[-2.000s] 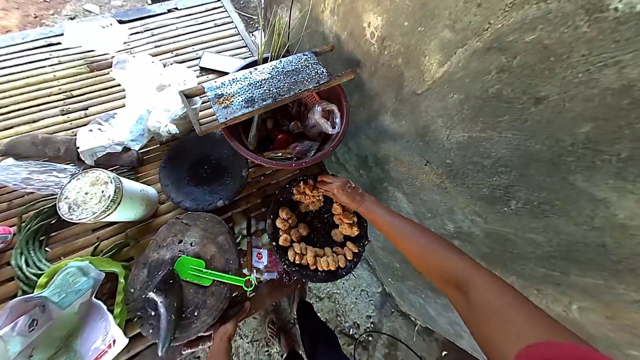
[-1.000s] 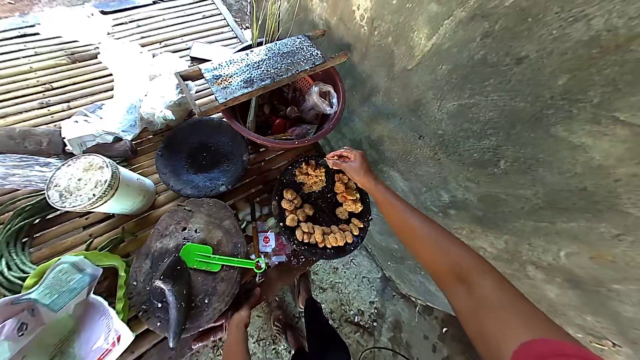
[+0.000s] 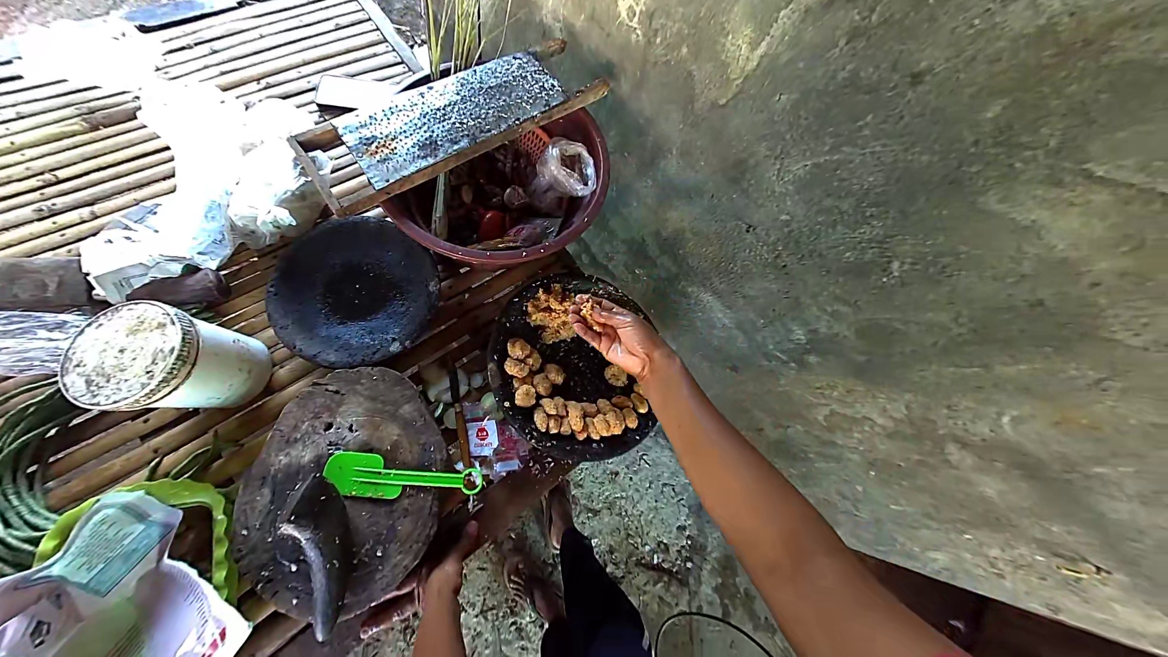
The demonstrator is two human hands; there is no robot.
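Observation:
My right hand (image 3: 620,336) is over the right part of a round black stone mortar plate (image 3: 575,365), fingertips pinching a small lump of crumbly orange-brown mixture (image 3: 591,315). Loose mixture (image 3: 552,312) lies at the plate's upper part, beside my fingertips. Several shaped lumps (image 3: 584,418) line its left and lower parts; my hand hides some on the right. My left hand (image 3: 447,570) rests near the bench edge beside a round wooden chopping board (image 3: 392,429), and its fingers are partly hidden. On the board lie a bright green plastic spatula (image 3: 365,476) and a dark curved stone pestle (image 3: 319,547).
A second black stone plate (image 3: 351,292) sits on the bamboo-slat bench (image 3: 73,169). Behind stands a reddish plastic basin (image 3: 598,196) with a wood-framed metal grater (image 3: 456,114) across it. A white cylindrical container (image 3: 219,365) lies at left. A concrete wall (image 3: 867,228) rises at right.
My right hand has stayed around the plate's upper right, moving from its edge to over its right part. My left hand remains by the chopping board.

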